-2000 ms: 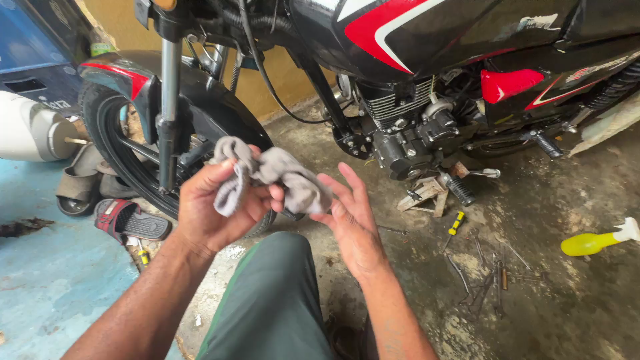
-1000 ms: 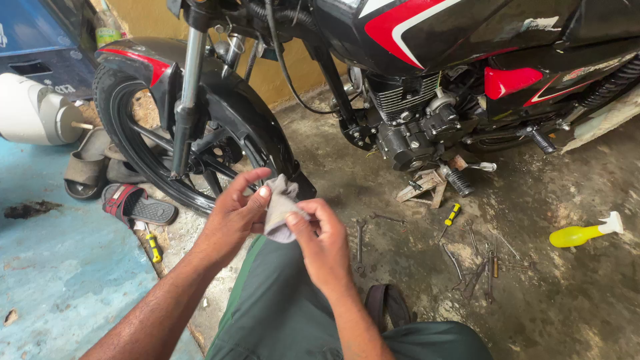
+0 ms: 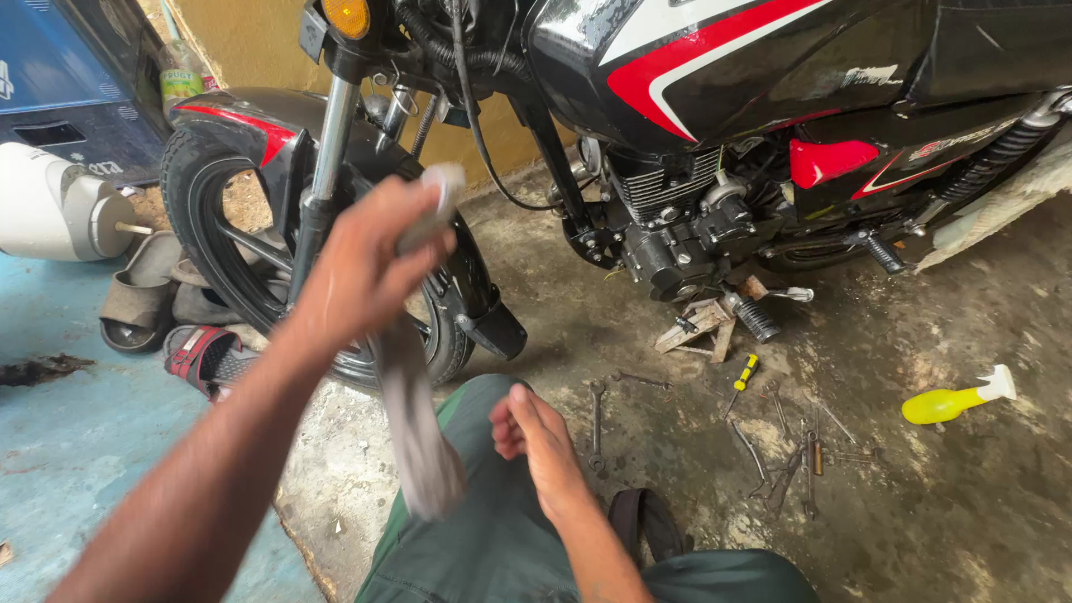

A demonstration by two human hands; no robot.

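My left hand (image 3: 368, 260), blurred, is raised in front of the motorcycle's front fork and grips a grey cloth (image 3: 414, 427). The cloth hangs down from it over my left knee, and a bit of it sticks out above the fingers. Lower and to the right, my right hand (image 3: 536, 440) is held over my trouser leg with nothing in it, its fingers partly curled. Beyond both hands stands a black and red motorcycle (image 3: 670, 84); its front wheel (image 3: 209, 201) is just past my left hand.
Wrenches (image 3: 596, 423) and several other tools (image 3: 787, 477) lie on the concrete floor near a yellow screwdriver (image 3: 741, 377). A yellow spray bottle (image 3: 946, 404) lies at the right. A wooden stand (image 3: 708, 327) is beneath the engine. Sandals (image 3: 138, 301) are at the left.
Both hands were together on the bunched cloth. The right hand has let go, the left hand has risen with the cloth, and the cloth now hangs lengthwise.
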